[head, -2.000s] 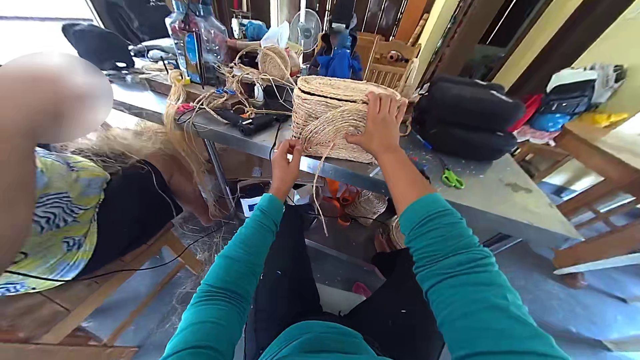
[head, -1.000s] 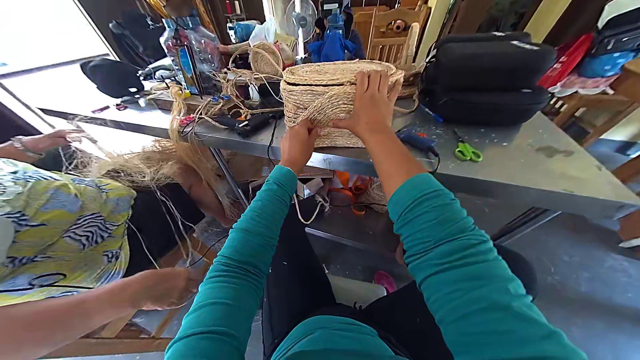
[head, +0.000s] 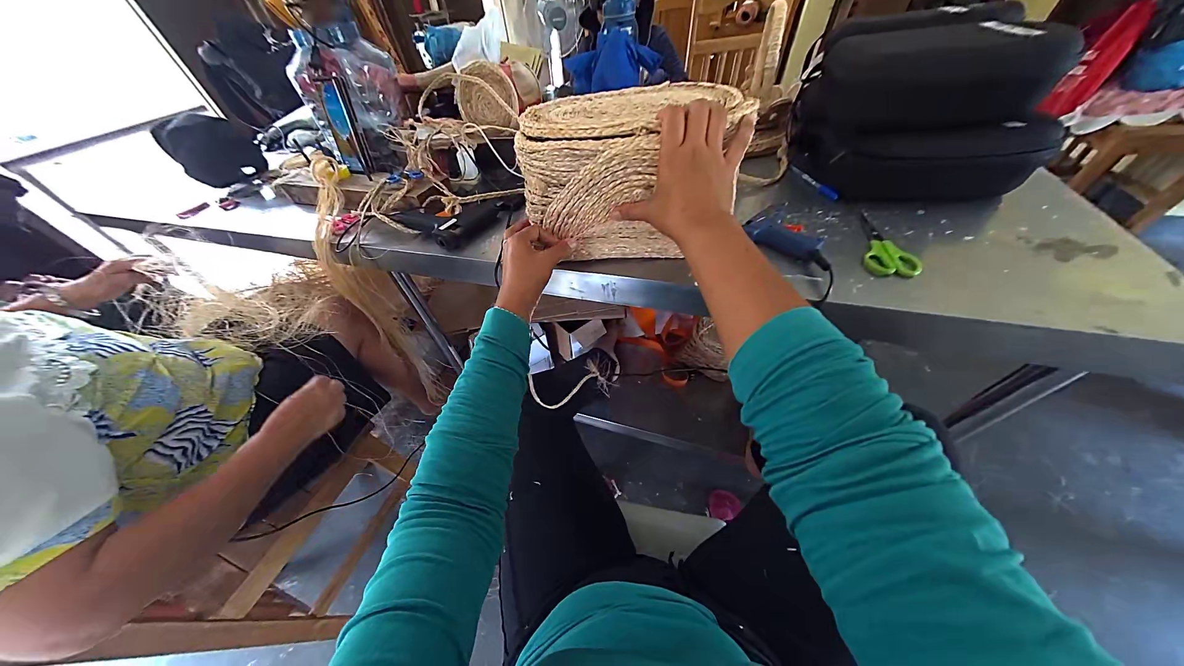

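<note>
A box-shaped form wrapped in braided natural-fibre cord [head: 592, 176] stands at the near edge of a metal-topped table. My right hand [head: 694, 171] lies spread over its right side, fingers up near the top rim and thumb on the front. At the lower left front corner, my left hand [head: 535, 259] pinches the cord between thumb and fingers. The loose cord end [head: 564, 398] hangs below that hand, under the table edge, with a frayed tip. A curved band of cord rows runs across the front. A blue glue gun [head: 786, 240] lies right of the form.
Green-handled scissors [head: 892, 258], a blue pen [head: 816, 183] and black cases [head: 934, 111] are on the table's right. Fibre coils [head: 487, 95], a black tool [head: 476, 222] and plastic bottles [head: 347, 83] stand or lie left. A co-worker's hand [head: 310, 407] is at left, near loose fibre [head: 250, 310].
My left hand has gone from a closer grip by the front to the lower left corner since one second ago. The co-worker's near hand has moved up. The view has shifted.
</note>
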